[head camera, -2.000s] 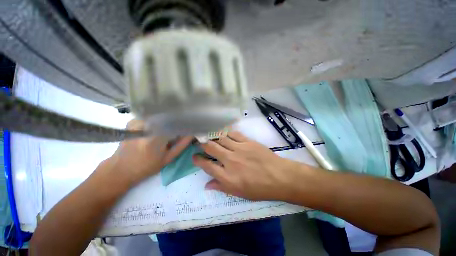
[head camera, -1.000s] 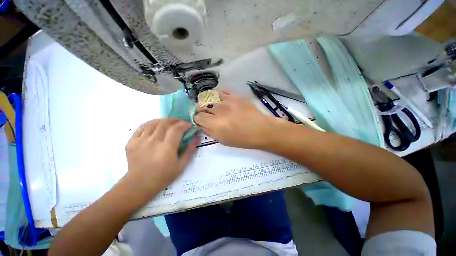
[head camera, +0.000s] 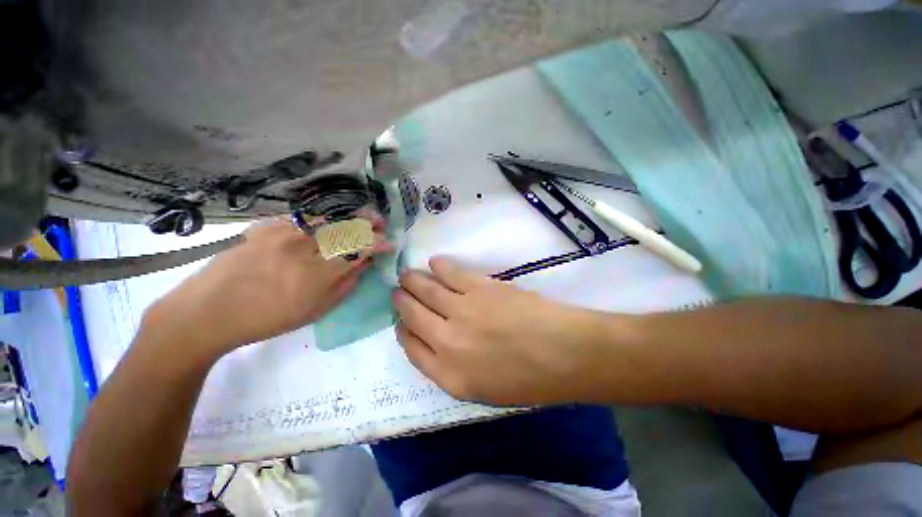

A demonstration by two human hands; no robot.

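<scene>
A mint fabric piece (head camera: pixel 356 319) lies under the presser foot area beside the yellowish ribbed block (head camera: pixel 346 238) of the sewing machine (head camera: pixel 475 50). My left hand (head camera: pixel 253 283) is at the block, its fingertips on the fabric and partly hidden behind the block. My right hand (head camera: pixel 485 328) rests flat on the table just right of the fabric, fingertips at its right edge. The fabric's edge between the hands curves up toward the needle area. Whether either hand pinches the fabric is hard to tell.
Right of the needle area lie black thread snips (head camera: pixel 566 217), a grey pointed tool (head camera: pixel 596 180) and a white-handled tool (head camera: pixel 647 233). Long mint strips (head camera: pixel 698 162) lie farther right, then black-handled scissors (head camera: pixel 871 242). A blue-edged holder (head camera: pixel 79 333) is at left. The machine head overhangs the work.
The view has shifted. My left hand has moved up to the ribbed block from in front of it. My right hand has moved from the block to the table right of the fabric.
</scene>
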